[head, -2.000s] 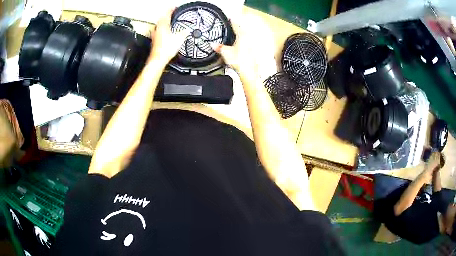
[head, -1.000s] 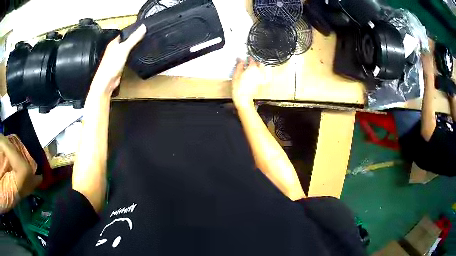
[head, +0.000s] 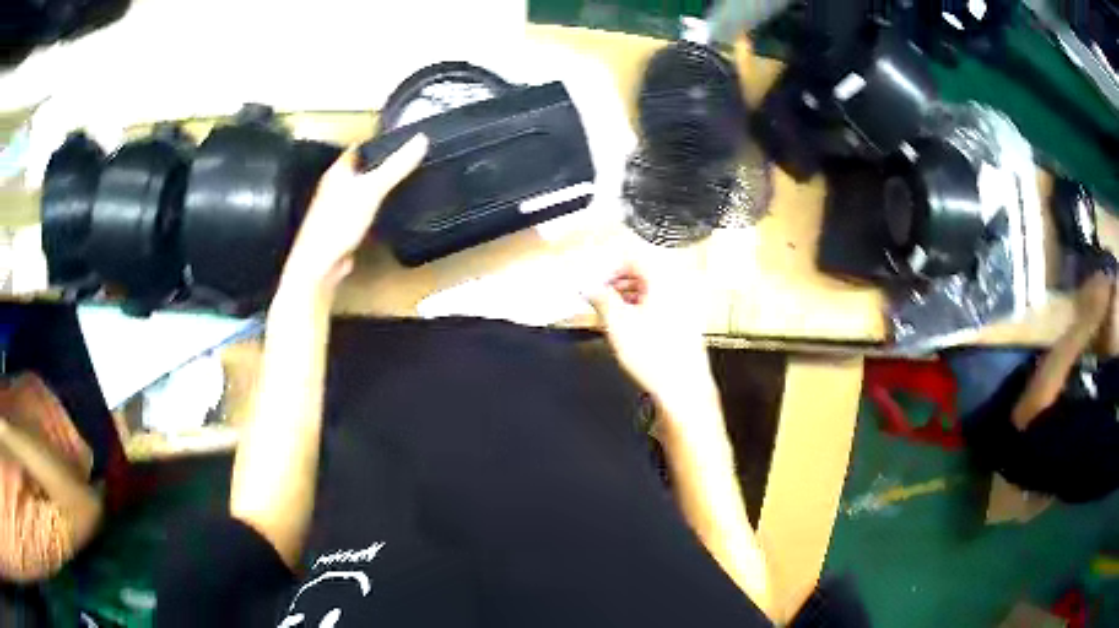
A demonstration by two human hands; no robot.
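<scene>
A black fan unit lies tipped on the bench, the underside of its base point(head: 497, 172) facing me. Its round housing with pale blades point(head: 444, 92) shows behind the base. A pale strip point(head: 556, 198) sits along the base's near right edge. My left hand point(head: 350, 202) holds the left end of the base, thumb on the underside. My right hand point(head: 632, 307) is to the right, near the bench edge, fingers curled. A white paper strip point(head: 509, 294) lies beside its fingertips; whether the fingers grip it I cannot tell.
Three black fan housings point(head: 239, 202) stand in a row at left. Overlapping black grilles point(head: 681, 184) lie right of the fan. More fan units point(head: 939, 209) sit on clear plastic point(head: 982, 294) farther right. People's arms show at both sides. A brown carton point(head: 804, 466) is below the bench edge.
The fan was upright in both hands, then tipped to show its underside. Since then the view has shifted, my right hand's fingers have curled, and a white paper strip shows at the near edge.
</scene>
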